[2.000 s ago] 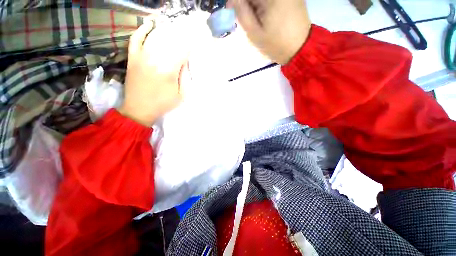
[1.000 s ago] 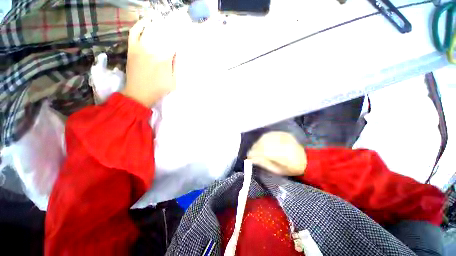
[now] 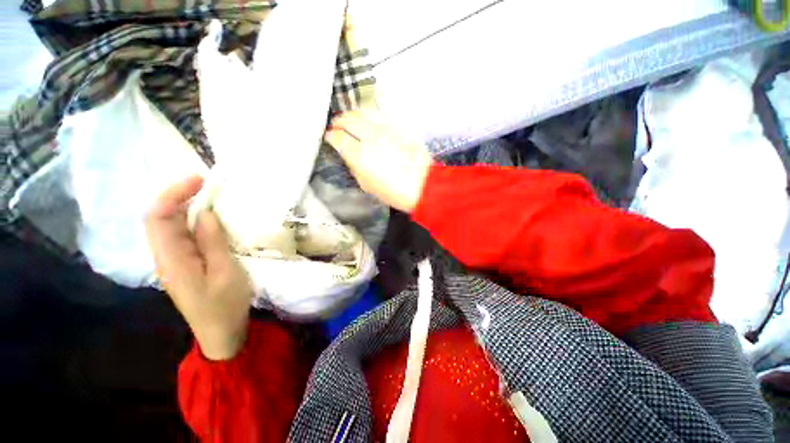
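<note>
The white lining [image 3: 268,112] runs from the top edge down to the lap, where it ends in a rounded, gathered fold [image 3: 316,290] with cream fabric inside. The beige plaid shell [image 3: 130,52] lies bunched at the upper left, and a strip of it shows right of the lining. My left hand [image 3: 203,268] is at the lining's left side, with a fold between thumb and fingers. My right hand [image 3: 381,160] reaches the garment's right edge; its fingertips touch the edge, but their grip is unclear. The machine head is not in view.
The white machine table [image 3: 485,60] spans the upper right, with a steel ruler [image 3: 589,82] along its near edge. Part of a yellow scissor handle [image 3: 769,16] shows at the top right corner. More white fabric [image 3: 710,173] lies at the right. A white tape [image 3: 416,355] hangs over my front.
The lining and shell have shifted and now hang nearer the lap. My left hand has moved down and left. My right hand has moved from the lap up to the garment's edge.
</note>
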